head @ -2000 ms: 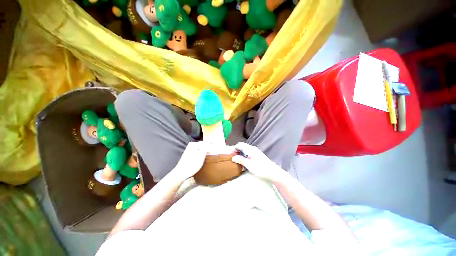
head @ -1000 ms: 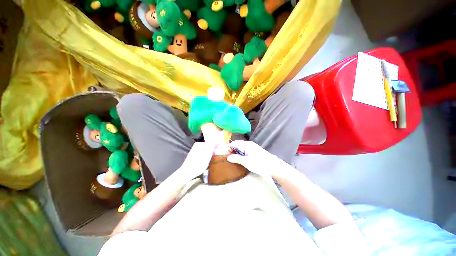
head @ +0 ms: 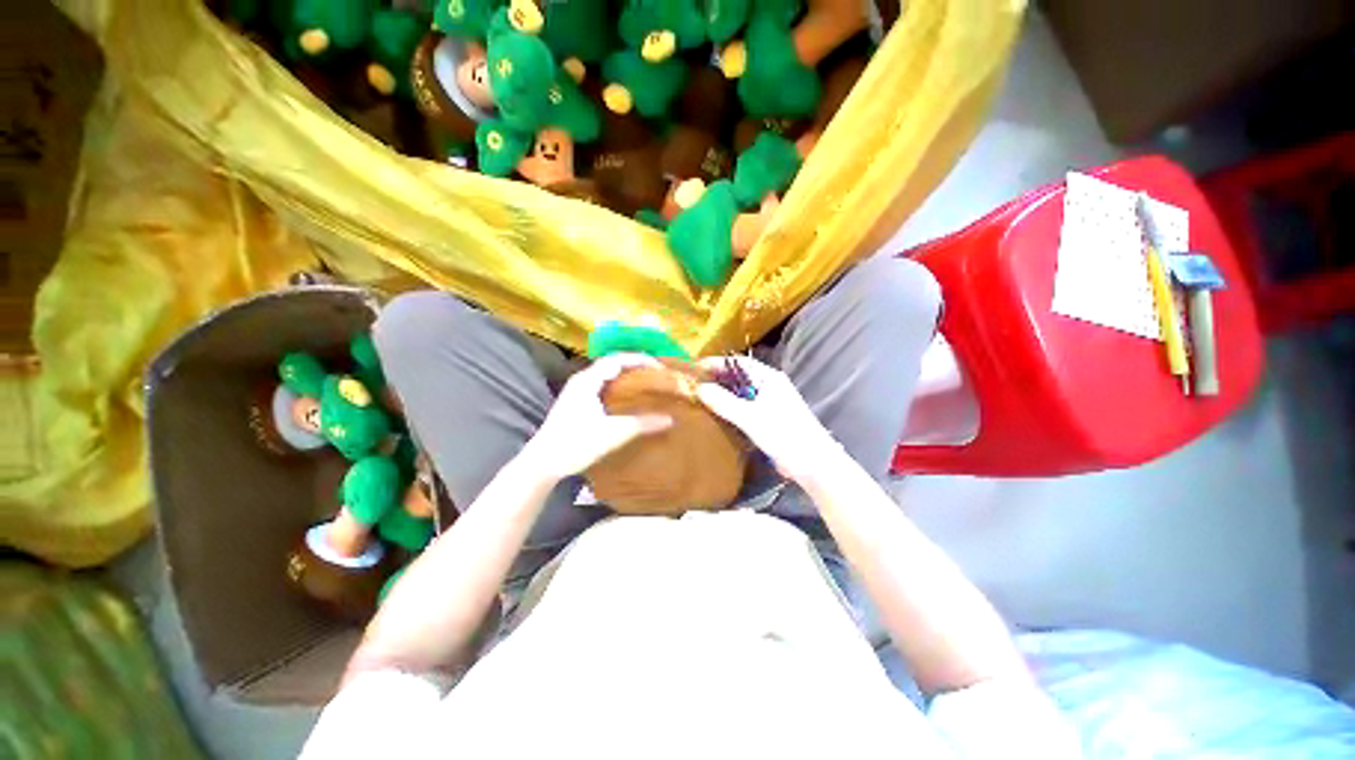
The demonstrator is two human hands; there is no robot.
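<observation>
A plush toy (head: 669, 453) is held over my lap with its brown pot towards me. Part of its green top shows beyond the pot; the trunk and face are hidden. My left hand (head: 598, 416) grips the left side of the pot. My right hand (head: 761, 413) holds the pot's upper right side. A small dark tool, probably thread snips (head: 737, 377), shows at my right fingers, mostly hidden in the hand.
A yellow-rimmed sack (head: 491, 245) full of plush toys stands ahead of my knees. An open carton (head: 216, 490) with several toys is at left. A red stool (head: 1040, 386) at right bears a paper sheet (head: 1103, 253), thin sticks and a tan-handled tool (head: 1202, 339).
The toy has turned so that its brown pot faces up and its trunk is out of sight. Both hands have moved up and away from my body with it.
</observation>
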